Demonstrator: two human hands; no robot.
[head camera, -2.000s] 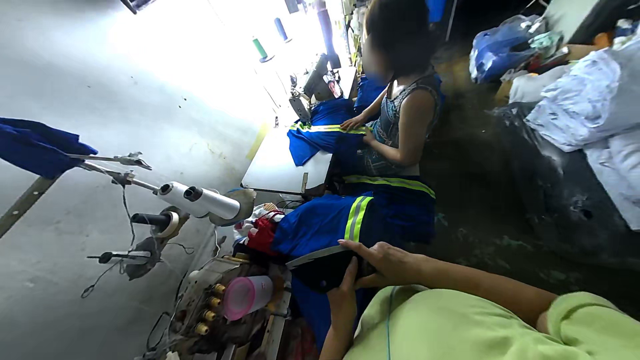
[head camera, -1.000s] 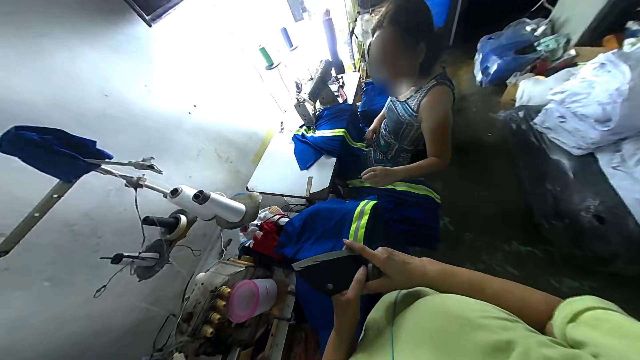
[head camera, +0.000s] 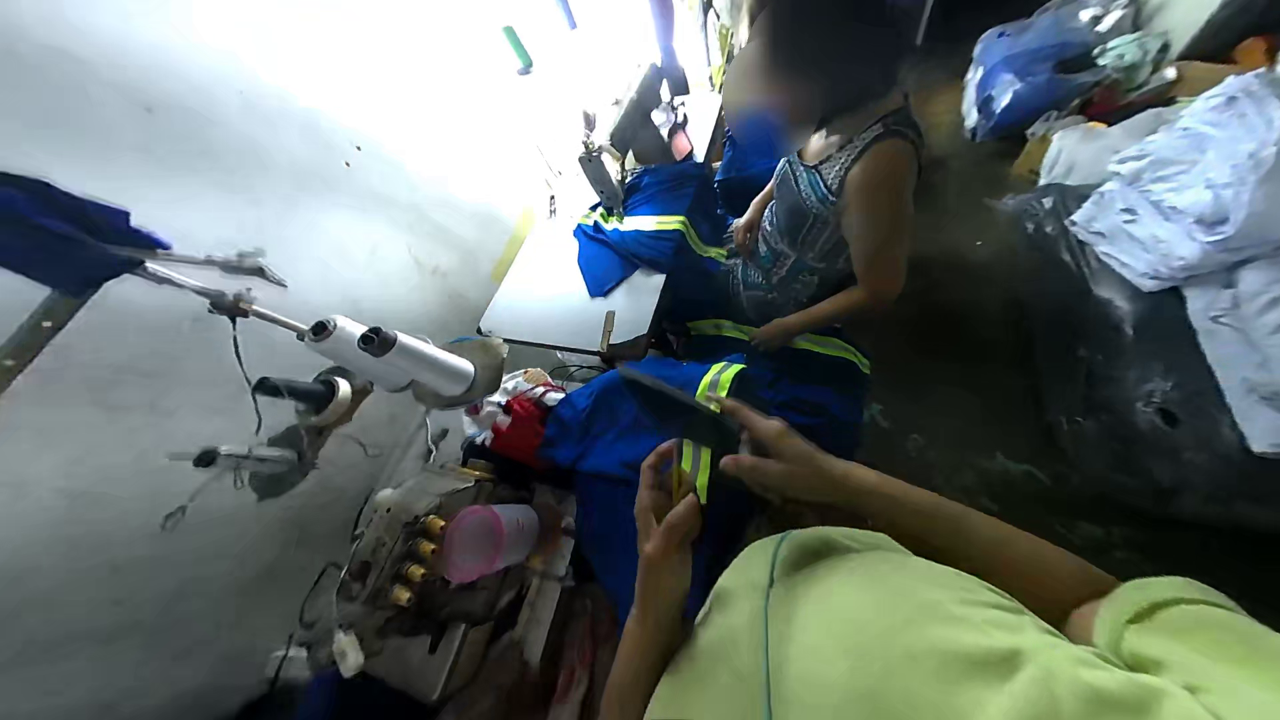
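My right hand (head camera: 785, 450) grips the near end of a dark, flat, long object (head camera: 680, 405); its exact kind I cannot tell. To its lower left, my left hand (head camera: 668, 500) is raised with fingers curled around a thin yellowish item (head camera: 677, 472), too small to name. Beneath both hands lies blue fabric (head camera: 610, 425) with yellow and silver reflective strips. Left of my left hand stands a sewing machine (head camera: 385, 540) with several tension knobs and a pink plastic cup (head camera: 490, 540).
A person (head camera: 840, 200) sits ahead at a white sewing table (head camera: 560, 290) with blue reflective-striped garments. White thread cones (head camera: 400, 360) on a stand rise at left. White cloths (head camera: 1190, 190) are heaped on a dark covering at right, beside a blue plastic bag (head camera: 1030, 65).
My left hand has come away from the dark object to its lower left. The dark object has tilted in my right hand. The other person has turned and lowered the head.
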